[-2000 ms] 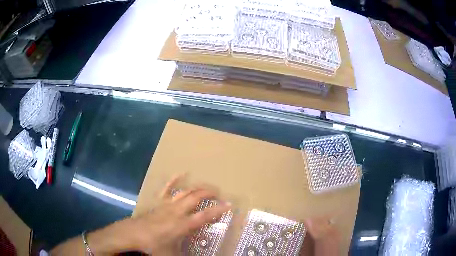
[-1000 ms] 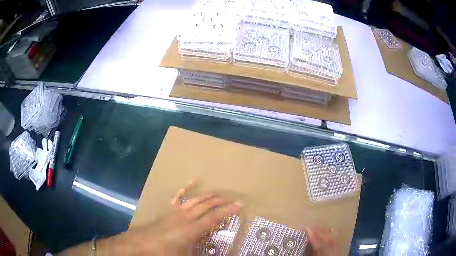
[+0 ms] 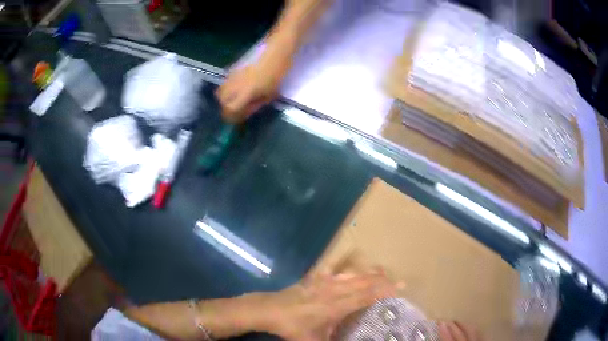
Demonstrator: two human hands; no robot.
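A clear lens plate (image 3: 390, 322) with round domes lies at the bottom edge of the view, over the cardboard sheet (image 3: 433, 256). My left hand (image 3: 340, 300) is blurred, at the plate's left side, fingers stretched over its upper edge, holding it. Only a few fingertips of my right hand (image 3: 457, 331) show at the plate's right side; the rest is cut off, so its grip is hidden. Another blurred lens plate (image 3: 537, 296) lies on the sheet's right edge.
Another person's hand (image 3: 250, 90) reaches from the top to a green pen (image 3: 219, 146). Whitish heaps (image 3: 160, 90), a red-ended marker (image 3: 162, 193) and a bottle (image 3: 83, 83) lie left. Stacked lens plates (image 3: 487, 73) stand upper right. A red crate (image 3: 30, 293) is lower left.
The view has swung left, so the bench things appear further right. Another person's hand has come in at the green pen. Only one lens plate now shows between my hands.
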